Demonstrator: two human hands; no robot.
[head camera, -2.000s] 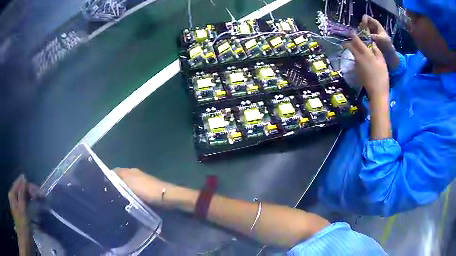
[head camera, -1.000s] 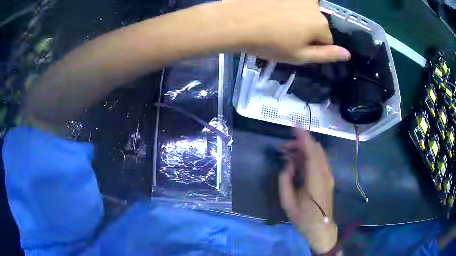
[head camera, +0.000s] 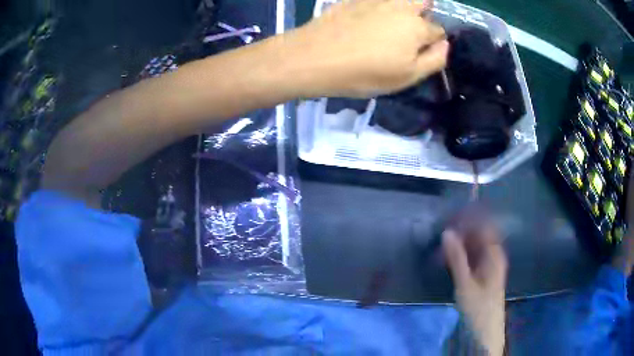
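A white projector housing (head camera: 389, 165) lies open at the upper middle, with a black optical engine and a round black lens (head camera: 478, 142) at its near right corner. My left hand (head camera: 379, 52) reaches in from the left over the housing's back left part and hides it; its fingertips bend together, and whether they hold something is not visible. A thin lead wire (head camera: 475, 182) hangs over the near wall below the lens. My right hand (head camera: 480, 261) is blurred in front of the housing, near that wire's lower end; I cannot tell if it grips the wire.
A shiny clear plastic bag (head camera: 243, 236) lies left of the housing with a purple-grey cable (head camera: 254, 174) across it. A black tray of yellow-topped boards (head camera: 591, 156) is at the right. Another person's blue sleeve (head camera: 608, 299) shows at the lower right. A pale belt strip (head camera: 546, 52) runs behind.
The view has shifted, so the housing sits slightly further left and up. My right hand has moved right, from the housing's near wall to below the hanging wire. My left hand stays over the housing.
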